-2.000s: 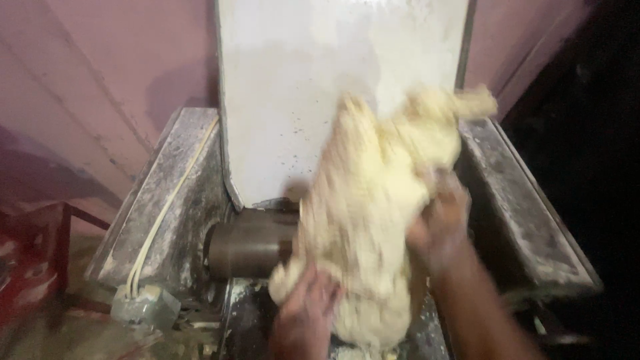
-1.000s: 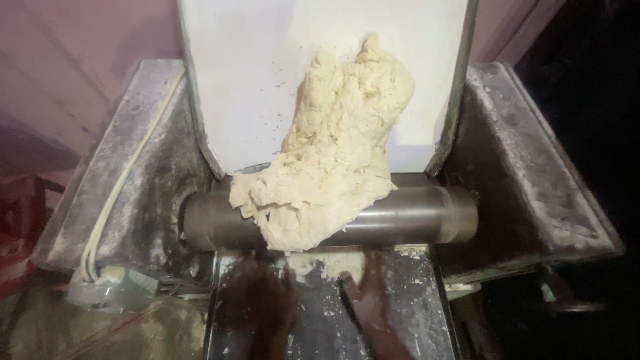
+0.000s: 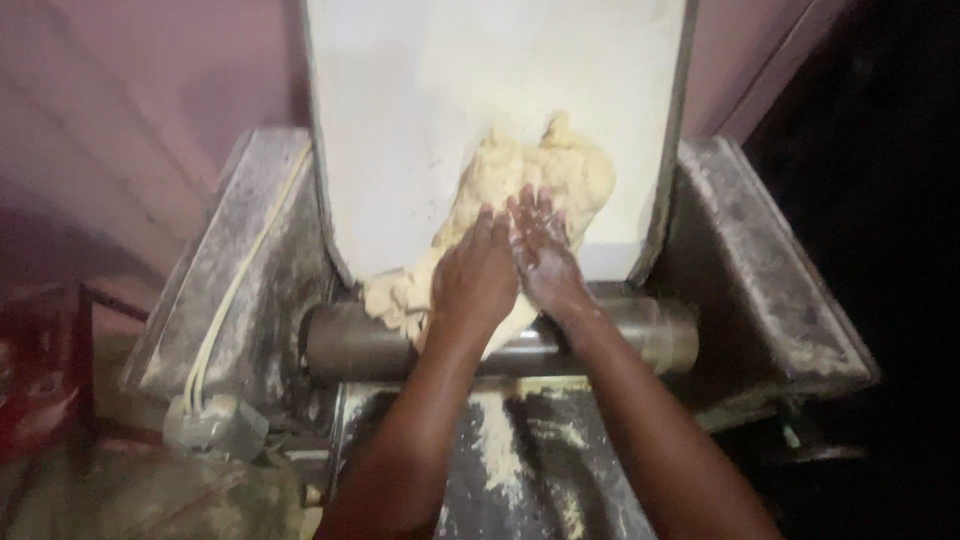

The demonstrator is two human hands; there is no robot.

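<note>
A large pale lump of dough (image 3: 574, 176) lies on the white sloping board (image 3: 382, 150), its lower end over the metal roller (image 3: 360, 349) of a dough sheeter. My left hand (image 3: 480, 266) rests on the dough, fingers extended upward. Beside it, my right hand (image 3: 541, 244) presses the dough too, with spread fingers and whitish residue on its back. Neither hand is closed around the dough. My forearms pass over the roller and hide part of it.
Worn metal side housings stand left (image 3: 217, 262) and right (image 3: 780, 270). A pale cable (image 3: 247, 262) runs down the left one to a small box (image 3: 216, 427). Below the roller is a dark metal tray (image 3: 525, 465) with flour or dough residue. A red object (image 3: 37, 375) is at far left.
Two seconds ago both hands held the dough up, blurred by motion. One second ago it lay on the board and roller with my hands below it. Now both hands have moved up onto it.
</note>
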